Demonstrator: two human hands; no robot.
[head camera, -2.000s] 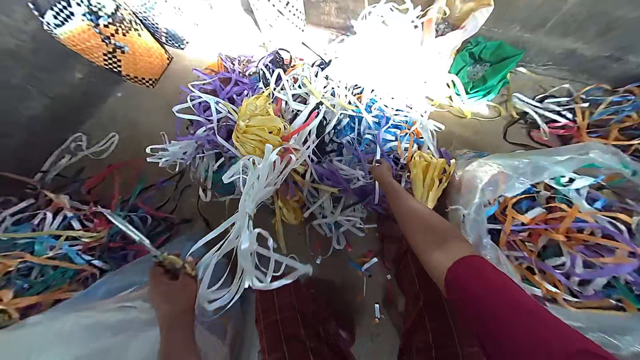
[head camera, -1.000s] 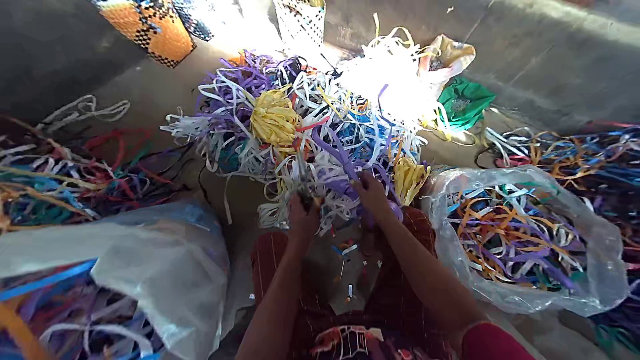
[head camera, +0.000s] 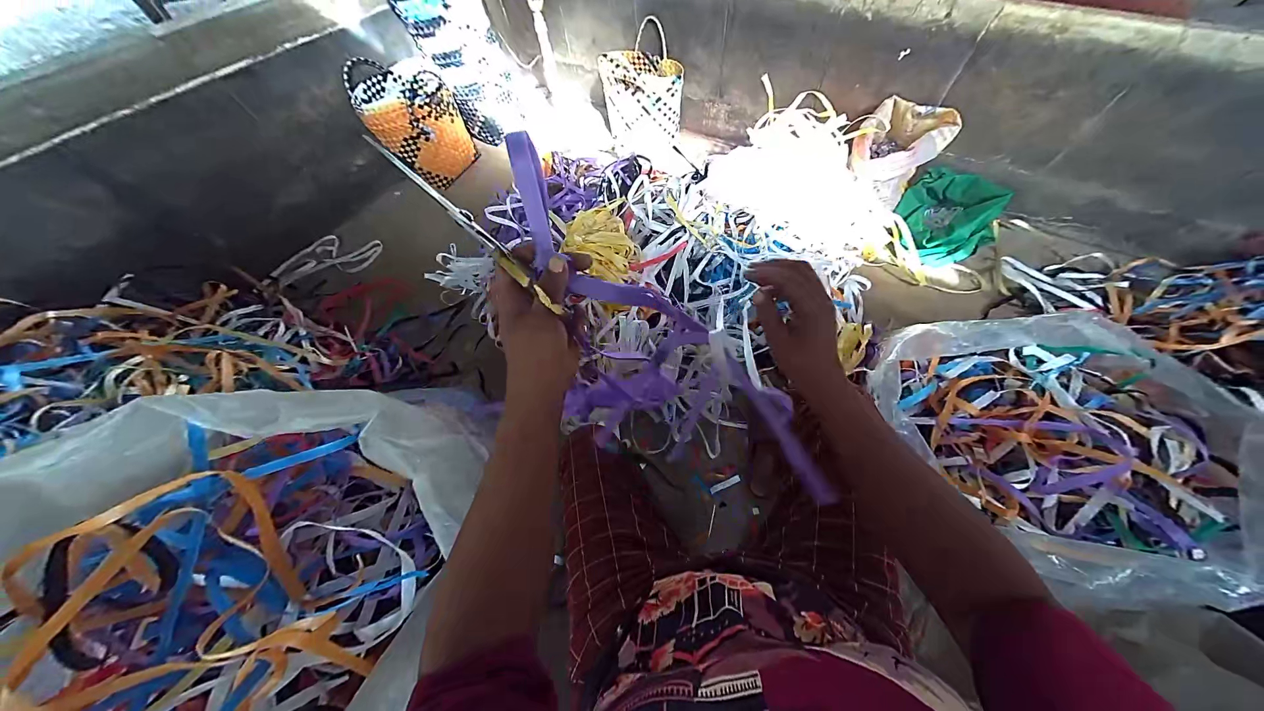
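My left hand (head camera: 538, 296) is closed around a purple plastic strip (head camera: 530, 188) and the yellow-wrapped handles of a pair of scissors (head camera: 434, 193), whose long blades point up and left. The strip loops above the hand and trails right over the heap of purple and white strips (head camera: 681, 385). My right hand (head camera: 798, 316) is raised over the heap's right side, fingers apart and curved, near some white strips; nothing is plainly held in it. A yellow bundle of strips (head camera: 600, 242) lies just right of my left hand.
Plastic bags of mixed strips stand at left (head camera: 296, 410) and right (head camera: 1096, 331), with loose strips beyond both. Woven baskets, one orange (head camera: 425, 133) and one white and yellow (head camera: 642, 94), stand near the concrete wall (head camera: 1076, 109). A green bag (head camera: 953, 212) lies at the back right.
My left hand has risen leftward off the heap with the scissors and a purple strip. My right hand has moved away from it to the right, its fingers spread. The view has shifted.
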